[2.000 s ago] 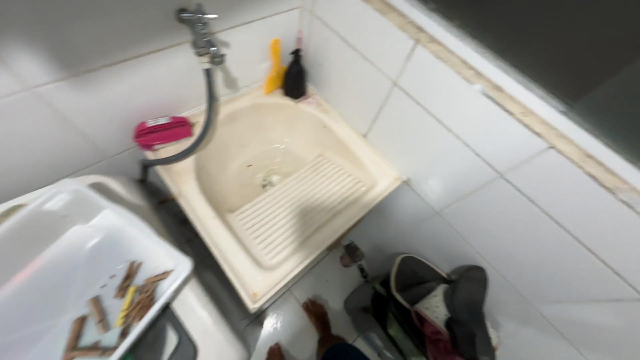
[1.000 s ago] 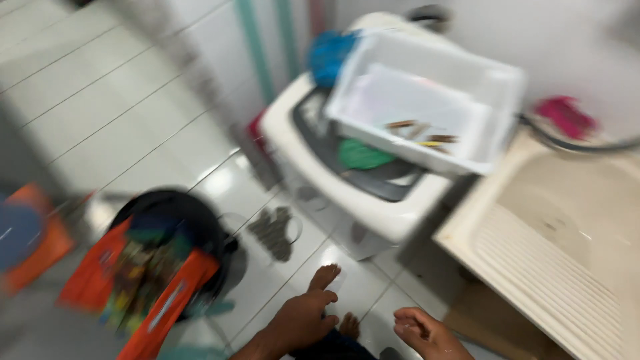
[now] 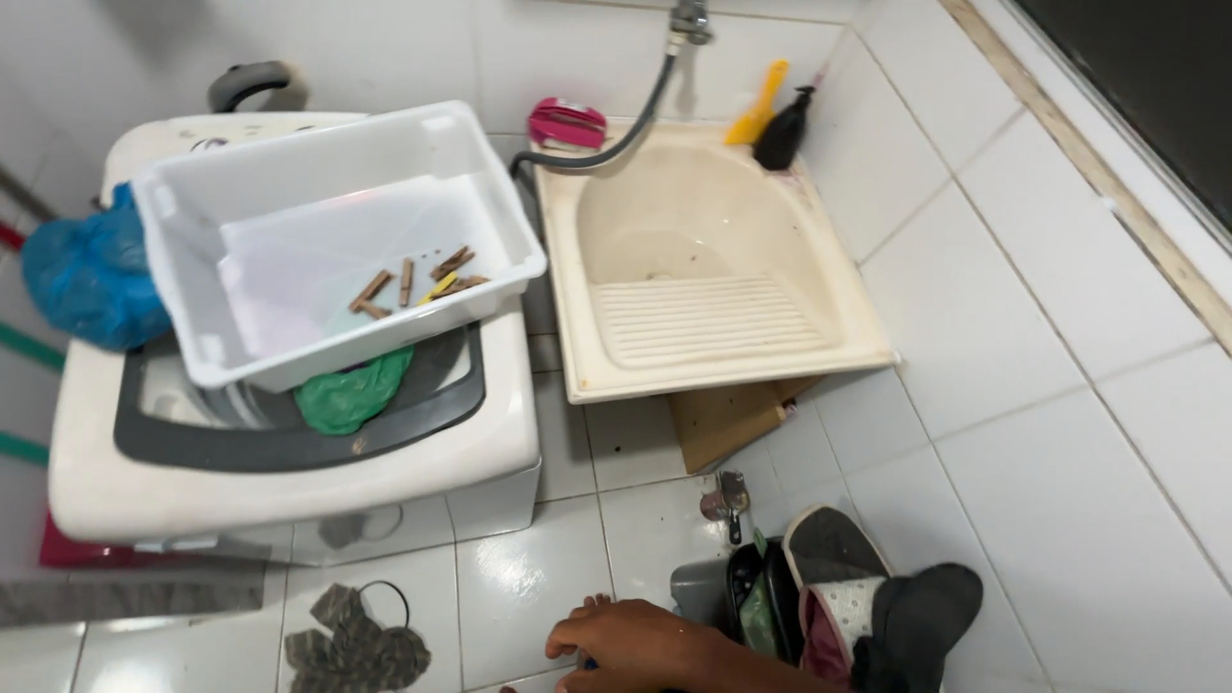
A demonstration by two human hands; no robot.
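Observation:
My right hand (image 3: 626, 645) reaches in from the bottom edge, above the tiled floor, with its fingers loosely bent and apart and nothing seen in them. My left hand is out of view. Left of the beige laundry sink (image 3: 712, 358), a white plastic bin (image 3: 318, 207) rests tilted on a white washing machine (image 3: 289, 496). Several wooden clothespins (image 3: 406, 281) and a yellow one (image 3: 439, 288) lie in the bin. Under its front edge a green plastic bag (image 3: 356, 393) shows on the machine's dark lid (image 3: 438, 414).
A blue plastic bag (image 3: 96, 274) hangs at the machine's left. On the sink's rim stand a pink container (image 3: 566, 123), a yellow-handled brush (image 3: 760, 104) and a black bottle (image 3: 784, 130). A patterned cloth (image 3: 356, 640) lies on the floor; footwear (image 3: 924, 616) is piled at the right.
The view has swung back right from the black bucket with orange flaps seen one second ago. Both hands showed then; now only the right one does.

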